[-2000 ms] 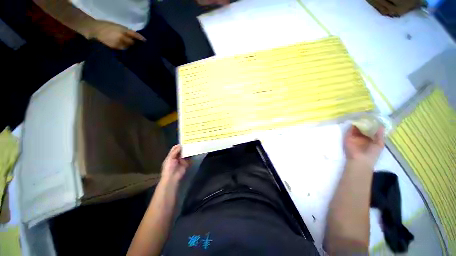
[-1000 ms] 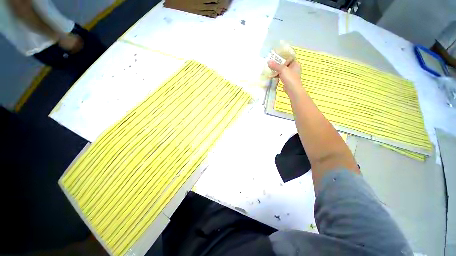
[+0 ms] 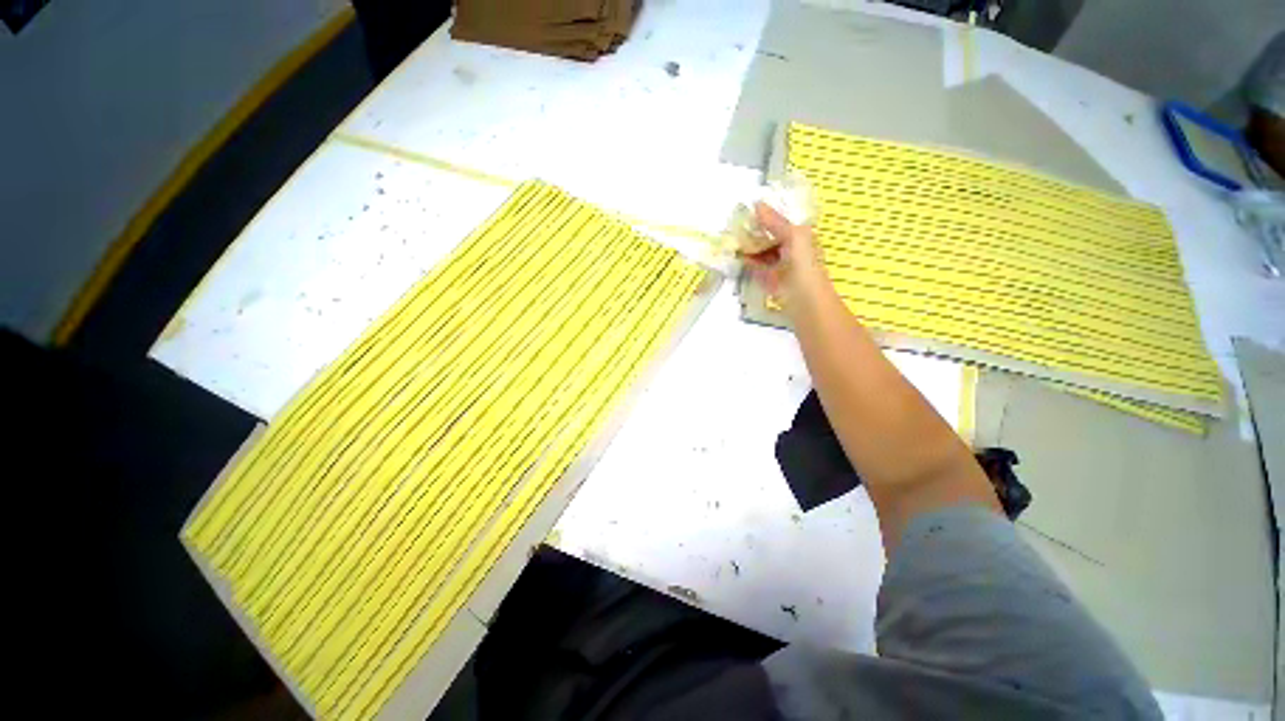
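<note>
A strip-covered board [image 3: 444, 451] with parallel yellow strips lies slanted across the white table, its lower left part past the table edge. A second strip-covered board [image 3: 986, 268] lies at the right on what looks like other boards. My right hand [image 3: 782, 264] is between the two boards, its fingers closed on a pale, crumpled, translucent item [image 3: 789, 204]; what it is cannot be told clearly. A black cloth [image 3: 817, 458] lies under and beside my right forearm. My left hand is not in view.
A stack of brown leather pieces [image 3: 547, 24] is at the table's far edge. Grey boards [image 3: 1127, 542] lie at the right. A blue tray [image 3: 1206, 147] is at the far right, beside part of a person. A dark floor with a yellow line [image 3: 183, 190] is at the left.
The strip-covered board from my hands now lies on the table at the left. My left hand has gone out of view. My right hand moved slightly toward the left board, still holding the pale item.
</note>
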